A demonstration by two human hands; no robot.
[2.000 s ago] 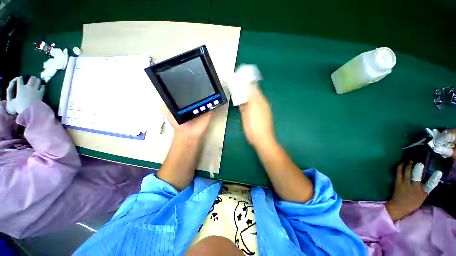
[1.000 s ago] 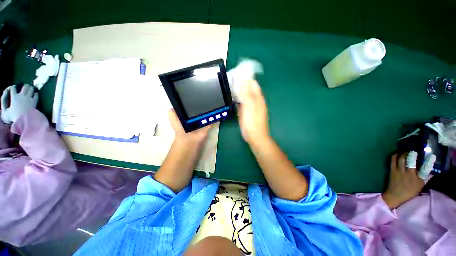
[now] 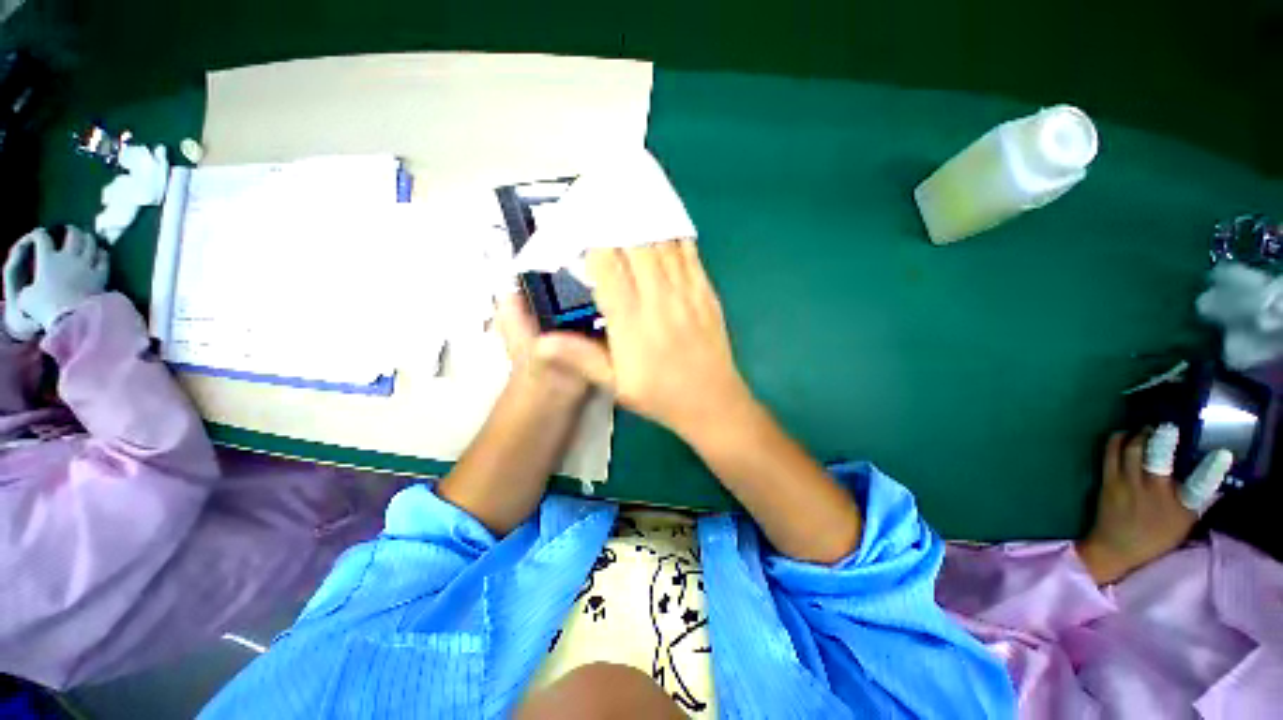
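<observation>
A black square panel meter (image 3: 542,321) is held over the beige cardboard, screen up. My left hand (image 3: 529,346) holds it from below, its fingers mostly hidden behind the meter and my other hand. My right hand (image 3: 667,326) lies across the meter's right part with a white wipe (image 3: 619,206) under its fingers. The wipe spreads over the upper right of the screen and past the meter's edge. The wipe and hand hide most of the screen and the buttons.
White record sheets (image 3: 282,267) on a blue-edged clipboard lie on the cardboard (image 3: 422,106) at left. A translucent bottle (image 3: 992,183) lies or leans at right on the green bench (image 3: 830,310). Gloved hands (image 3: 59,274) show at far left, and finger-cotted hands (image 3: 1147,492) with another meter at right.
My right hand has moved left from the meter's side edge onto its face, spreading the wipe over the screen. The neighbour's meter at right shows more clearly.
</observation>
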